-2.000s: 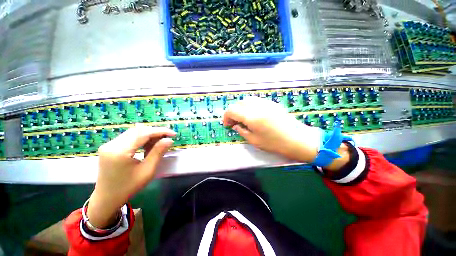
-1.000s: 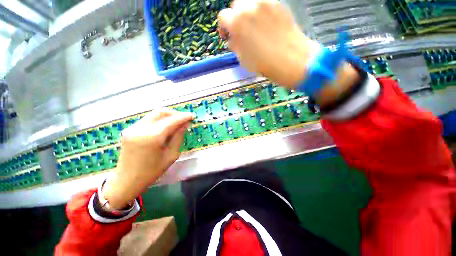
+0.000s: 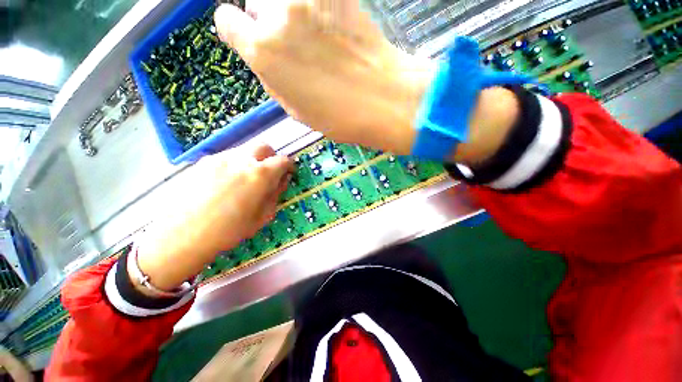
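A long green PCB panel with small blue and silver parts lies on the rail at the bench front. My left hand is over the panel with curled fingertips at its upper row; whether it holds a part cannot be told. My right hand, with a blue strap at the wrist, is raised above the right part of the blue bin. Its fingertips are at the top edge and what they hold cannot be seen. The bin holds heaped dark electrolytic capacitors with yellow-green marks.
Small silver metal parts lie on the bench left of the bin. A grey spacer plate sits between panels on the rail at the right. A brown cardboard box stands on the floor below the bench.
The view has turned, so bin and panels are tilted more. My right hand has moved left and up over the bin. My left hand remains at the panel, its fingertips now at the upper row.
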